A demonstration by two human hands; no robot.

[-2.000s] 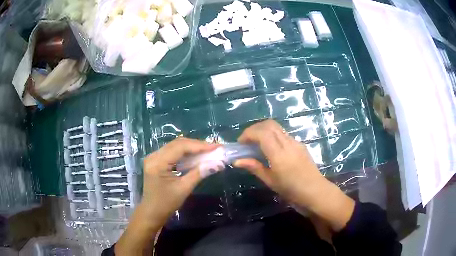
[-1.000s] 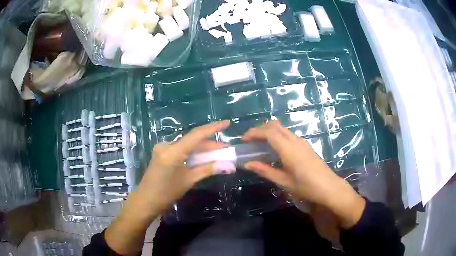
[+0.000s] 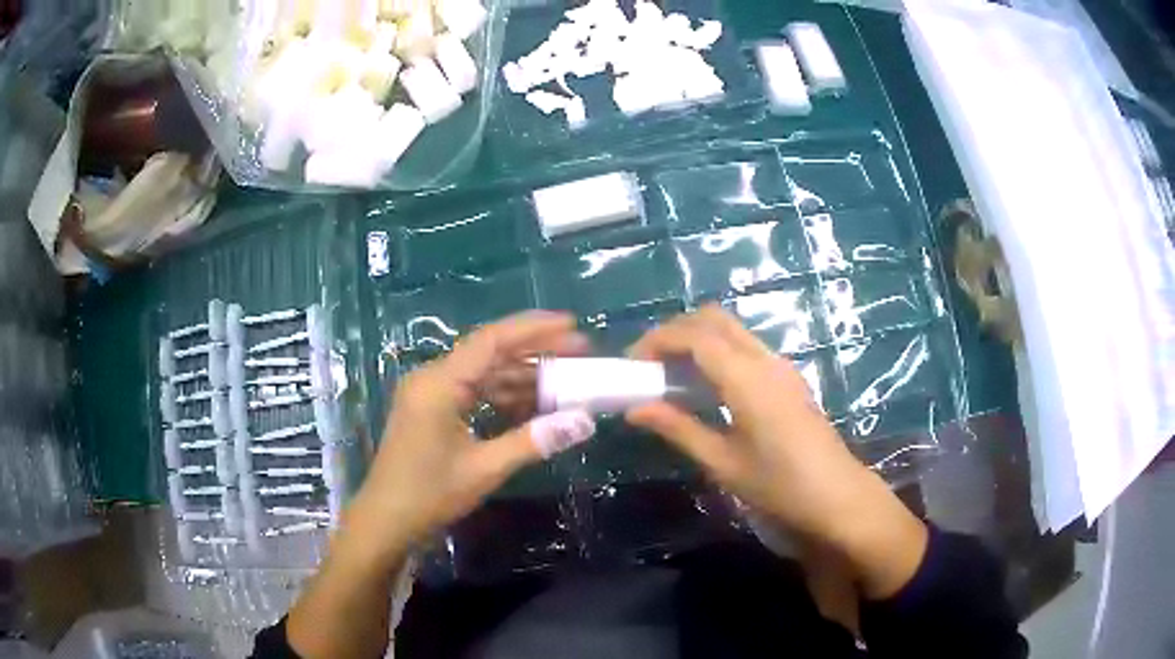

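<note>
A white unit (image 3: 603, 385) lies level between my hands above the clear blister tray (image 3: 464, 238). Its right part runs into a grey translucent sleeve (image 3: 686, 384). My right hand (image 3: 760, 418) grips the sleeve end between thumb and fingers. My left hand (image 3: 451, 418) is at the unit's left end, with its pale-covered thumb against the lower edge and its index finger raised; the other fingertips are partly hidden. A second white unit (image 3: 588, 204) sits in a top-row pocket of the tray.
Rod parts (image 3: 232, 425) fill a narrow tray at left. An open bag (image 3: 65, 167) and a clear bag of foam blocks (image 3: 374, 129) stand behind. Small white inserts (image 3: 619, 58) and two white blocks (image 3: 782, 77) lie at the back. A white sheet (image 3: 1050, 258) overlaps a brown roll (image 3: 975, 270) at right.
The unit has shifted right and more of its white part shows. My left hand has opened somewhat, its index finger lifted off. My right hand still grips the right end.
</note>
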